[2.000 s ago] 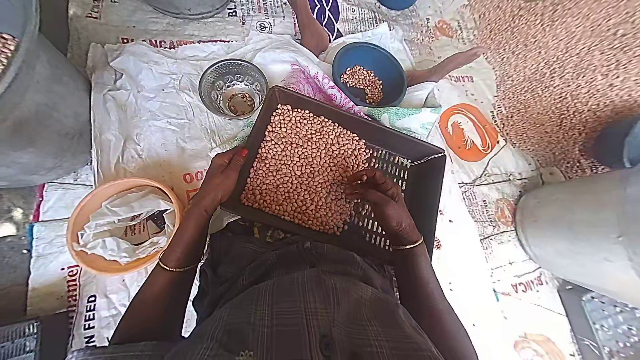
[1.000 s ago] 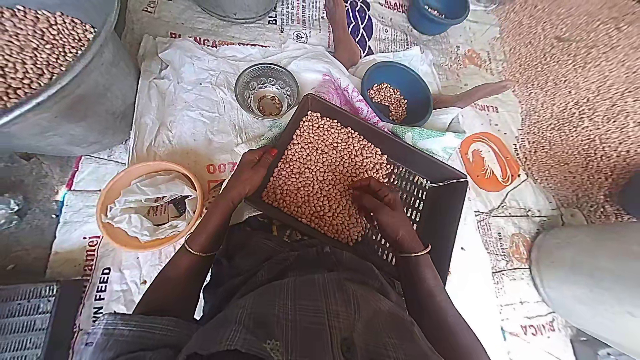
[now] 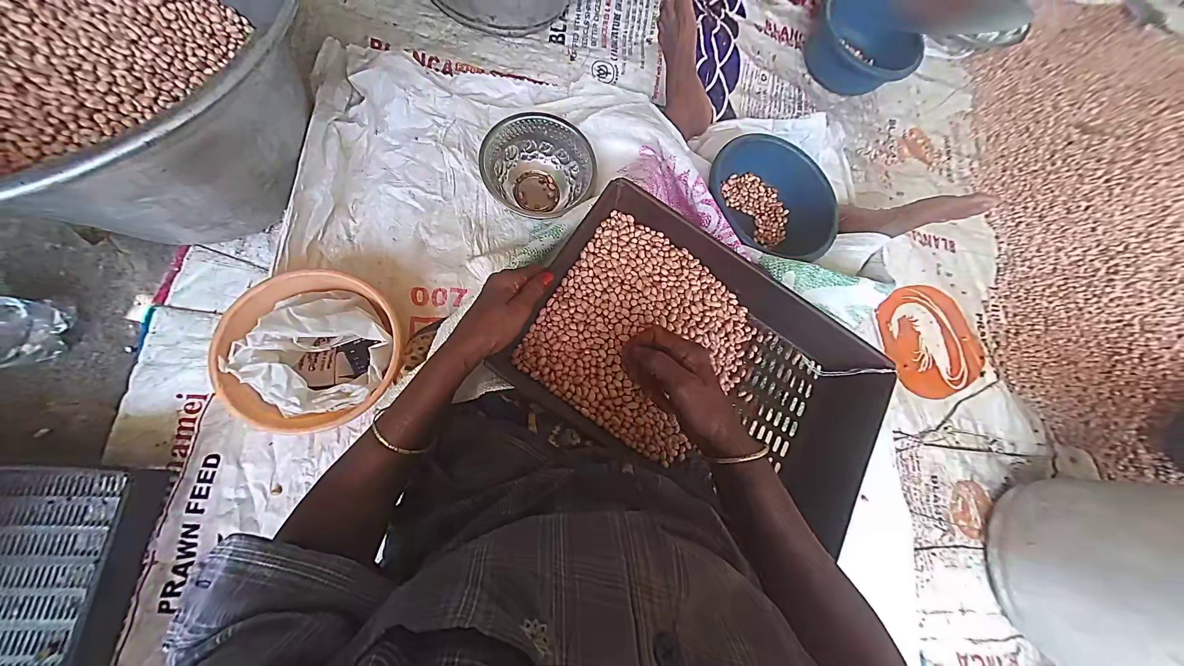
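A dark slotted plastic tray [image 3: 832, 481] rests tilted across my lap, with a layer of shelled peanuts [image 3: 638, 305] over its left and middle part. My left hand [image 3: 504, 310] grips the tray's left rim, thumb on top. Over the peanuts, near the bare slots, is my right hand [image 3: 680, 379], its fingers bent down and touching them; whether any nut is between the fingertips cannot be told. Just beyond the far rim stand a patterned steel bowl [image 3: 538, 166] with a little in its bottom and a blue plastic bowl [image 3: 805, 199] partly filled with peanuts.
An orange basin [image 3: 305, 421] holding a crumpled white bag stands at left. Big metal vessels are at upper left [image 3: 213, 157], full of peanuts, and lower right [image 3: 1091, 564]. Spread peanuts [image 3: 1091, 250] cover the right side. Another person's leg [image 3: 684, 74] and a second blue bowl [image 3: 860, 55] lie beyond.
The view has shifted toward the left. My left hand keeps its hold on the tray rim, and my right hand stays over the peanuts with its fingers slightly moved.
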